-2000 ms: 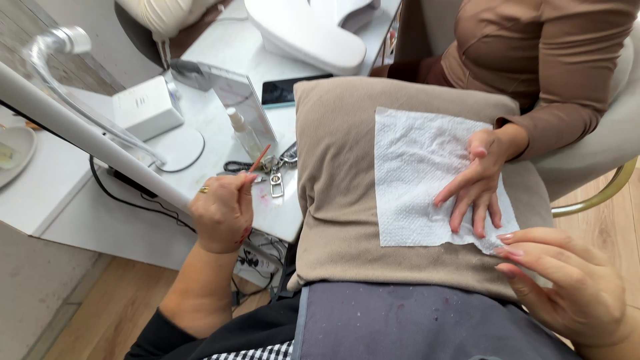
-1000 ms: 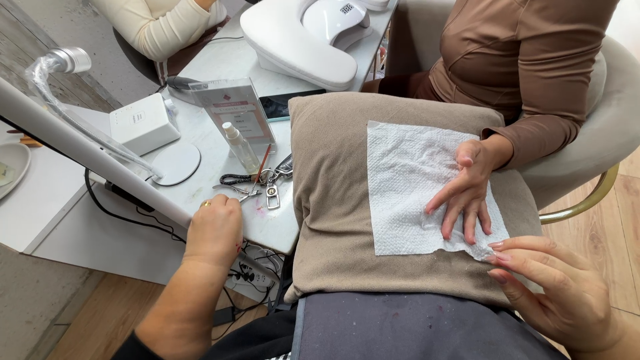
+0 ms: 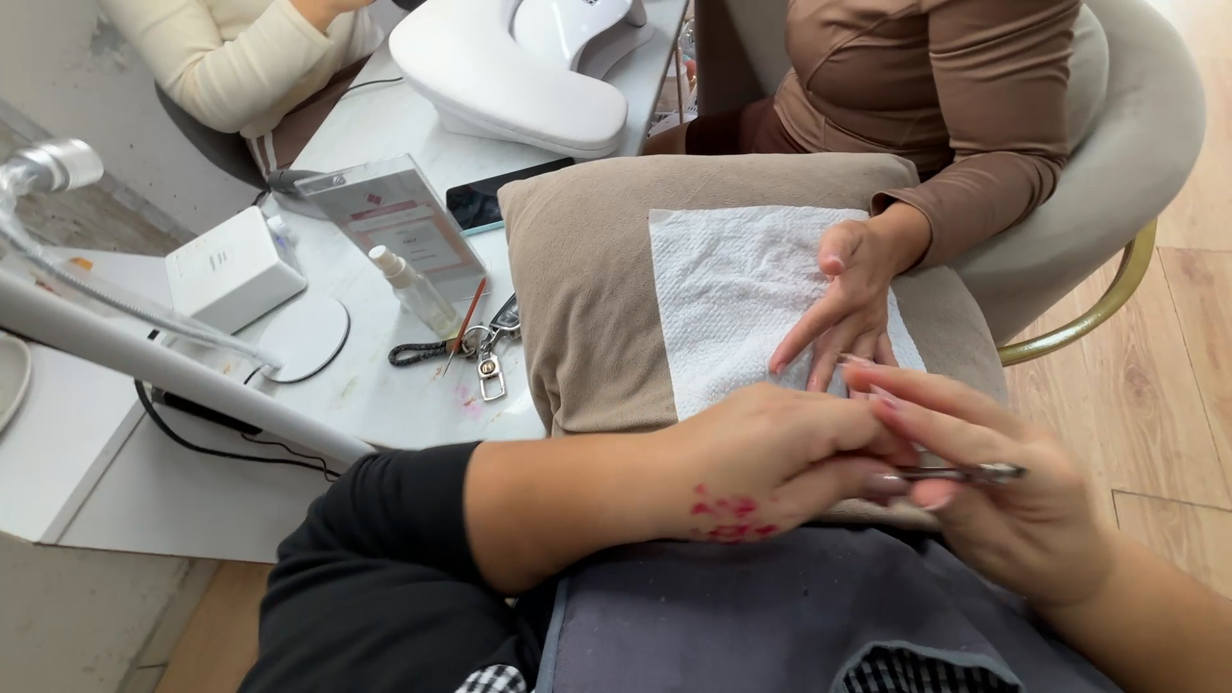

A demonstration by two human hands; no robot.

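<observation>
My left hand (image 3: pixel 799 452), with red marks near the wrist, grips a slender metal tool (image 3: pixel 977 473) between thumb and fingers. The tool's far end lies across my right hand (image 3: pixel 1020 481), whose fingers are spread around it; blur hides whether they grip it. Just beyond my right fingertips, another person's hand (image 3: pixel 852 298) rests with fingers spread on a white paper towel (image 3: pixel 731 289). The towel lies on a beige cushion (image 3: pixel 597 318). A thin red-handled stick (image 3: pixel 469 313) leans by a clear spray bottle (image 3: pixel 419 294) on the table.
On the white table (image 3: pixel 375 404) are keys with a metal clasp (image 3: pixel 491 375), a sign holder (image 3: pixel 399 221), a phone (image 3: pixel 496 192), a white box (image 3: pixel 231 269), a lamp base (image 3: pixel 303 337) and a white armrest (image 3: pixel 510 87). A lamp bar (image 3: pixel 173 356) crosses the left.
My left hand held the red stick, reached to the table and released it there, then came right with the metal tool. My right fingers were at the towel's corner before.
</observation>
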